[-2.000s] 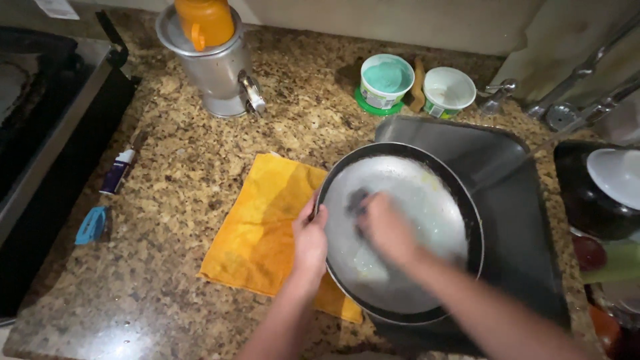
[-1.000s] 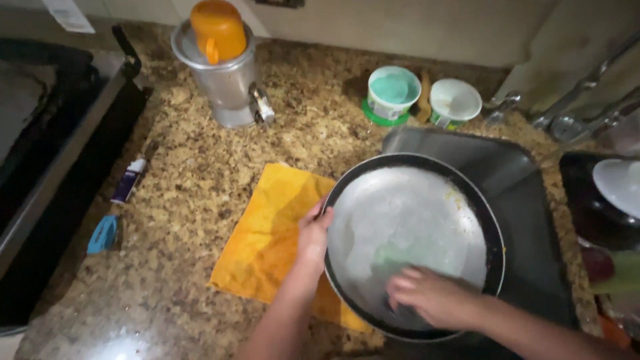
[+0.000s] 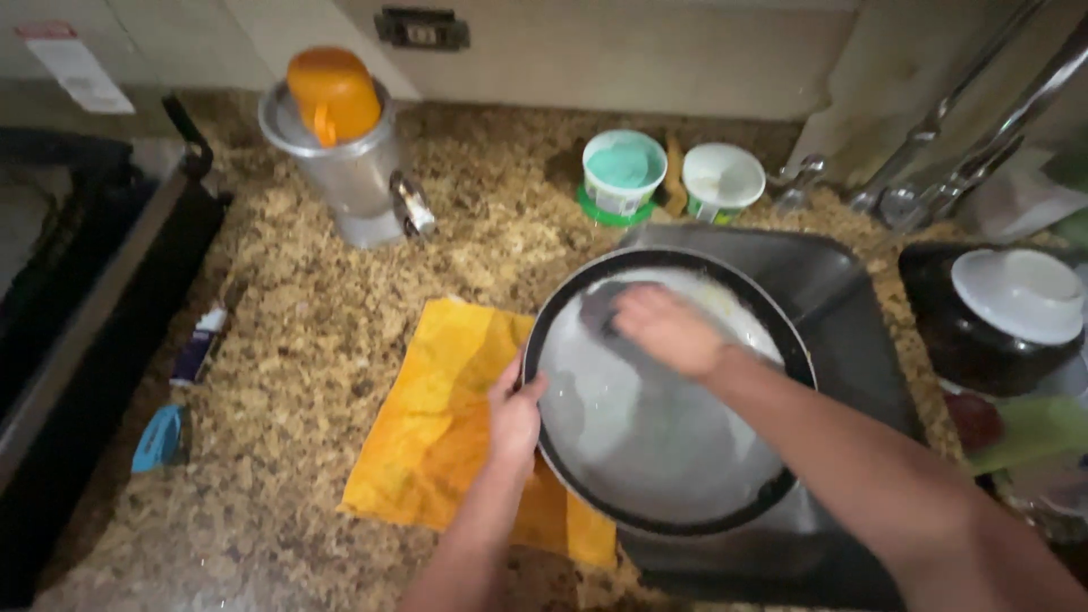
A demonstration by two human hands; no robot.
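My left hand [image 3: 515, 416] grips the left rim of a wide round pan [image 3: 663, 442] with a dark rim and a grey inside coated in suds. The pan is tilted over the left part of the dark sink [image 3: 850, 340] and the edge of a yellow cloth [image 3: 425, 408]. Inside it, my right hand [image 3: 667, 327] presses a dark scouring pad [image 3: 602, 308] against the upper left of the surface. The hand is somewhat blurred.
Behind the pan stand a tub of turquoise paste [image 3: 625, 174] on a green lid and a white tub [image 3: 722, 183]. A metal juicer [image 3: 340, 170] with an orange top, a tube [image 3: 198, 348], a blue brush [image 3: 158, 439] and a stove [image 3: 93, 357] are leftward. Faucets [image 3: 943, 127] and stacked dishes [image 3: 1020, 297] are rightward.
My right hand has moved from the lower part of the pan up to its upper left within the last second. My left hand keeps its hold on the rim.
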